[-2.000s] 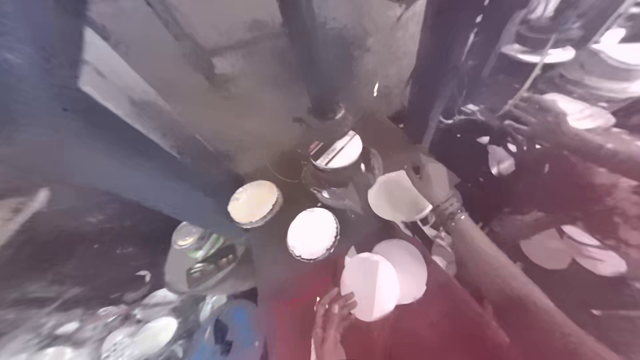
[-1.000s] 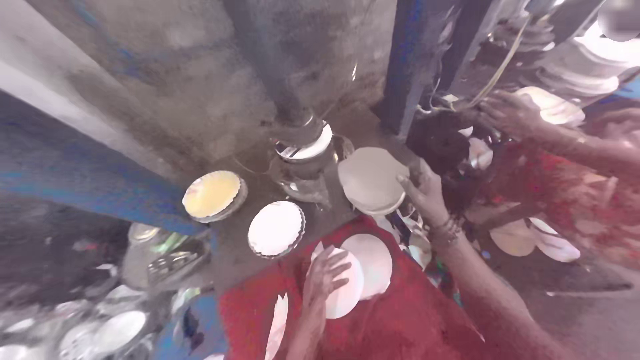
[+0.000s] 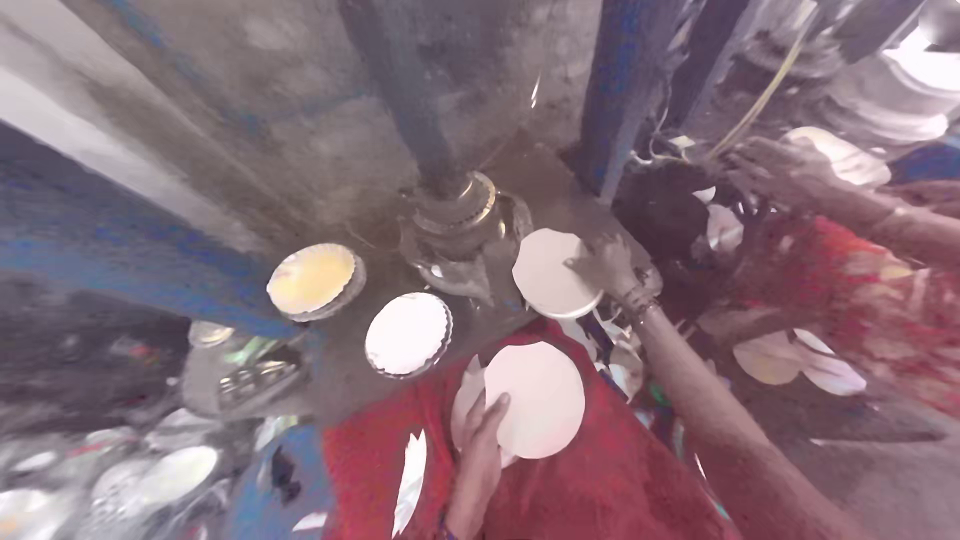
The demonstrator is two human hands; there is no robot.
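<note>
My left hand [image 3: 484, 431] grips pale round discs, likely paper, over the red cloth on my lap; its thumb lies on the front disc [image 3: 536, 401] and another shows behind it. My right hand [image 3: 611, 266], with bangles at the wrist, rests its fingers on the edge of a pale round stack [image 3: 555, 274] at the table's right side. Between them and the wall is a machine's round metal die [image 3: 454, 206] under a dark vertical shaft. A white fluted-edge stack [image 3: 409, 335] and a yellow-topped one [image 3: 313, 281] lie to the left.
A blue post [image 3: 619, 97] rises behind the table. At the right, another person's hand [image 3: 780, 169] reaches over pale discs. A tray with metal parts [image 3: 259, 379] is at the left. A white scrap [image 3: 411, 484] lies on the red cloth.
My left hand has shifted from lying over the discs on the cloth to gripping them at their left edge. The discs there now overlap differently. My right hand remains at the right-hand stack.
</note>
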